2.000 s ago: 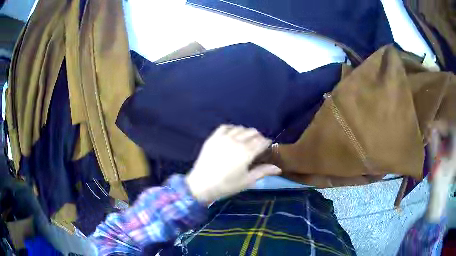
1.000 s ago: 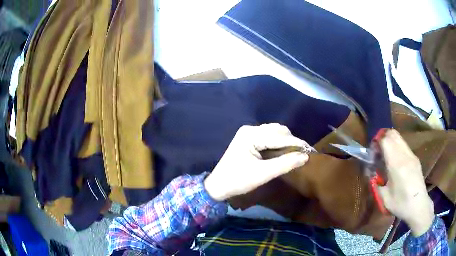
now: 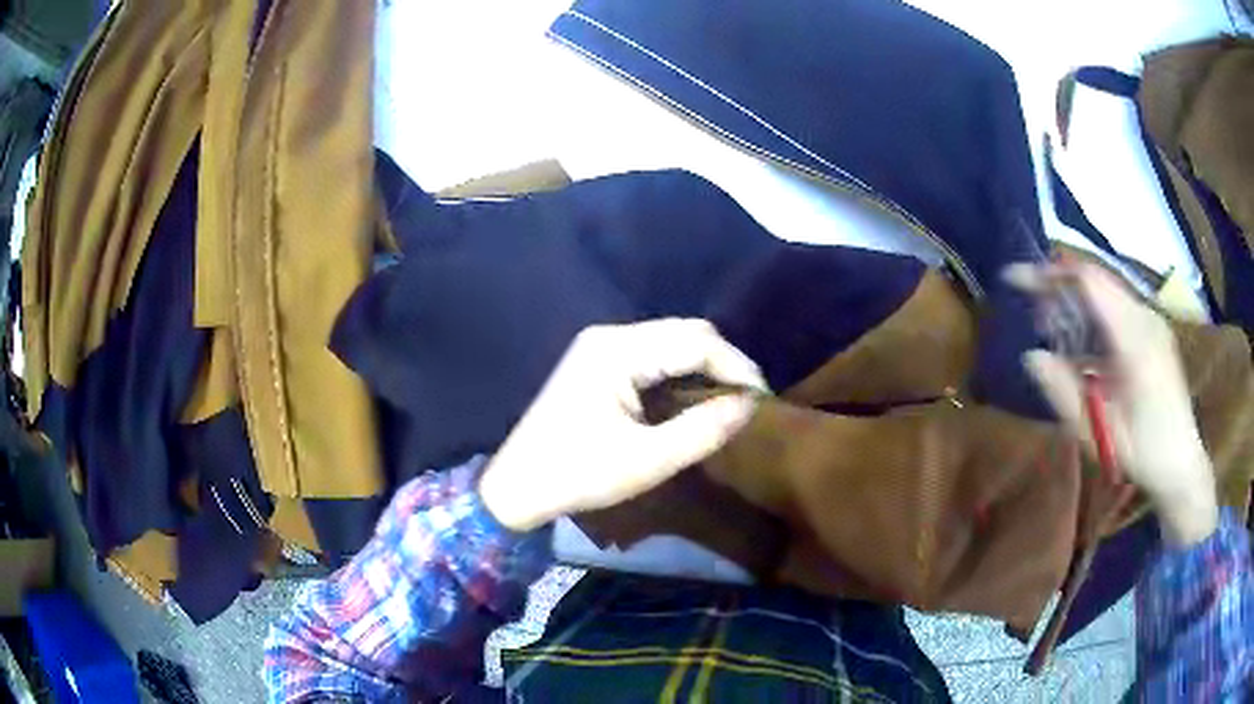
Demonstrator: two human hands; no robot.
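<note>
A brown and navy garment (image 3: 915,516) lies across the near edge of the white table. My left hand (image 3: 626,420) pinches a brown edge of it between thumb and fingers, near the middle of the view. My right hand (image 3: 1135,385) is blurred at the right, above the garment, apart from my left hand. It holds scissors with red handles (image 3: 1100,424); the blades are blurred and mostly hidden, so I cannot tell whether they are open.
Long brown and navy folds (image 3: 310,275) hang over the table's left side. A navy piece with pale stitching (image 3: 853,103) lies at the back of the white table (image 3: 461,83). More brown cloth (image 3: 1210,117) and a dark strip (image 3: 1080,206) lie at right. A blue bin (image 3: 76,653) is at lower left.
My right hand with the scissors has moved away from the pinched edge, up and right. My left hand has shifted left, still pinching the cloth. The whole view has shifted slightly.
</note>
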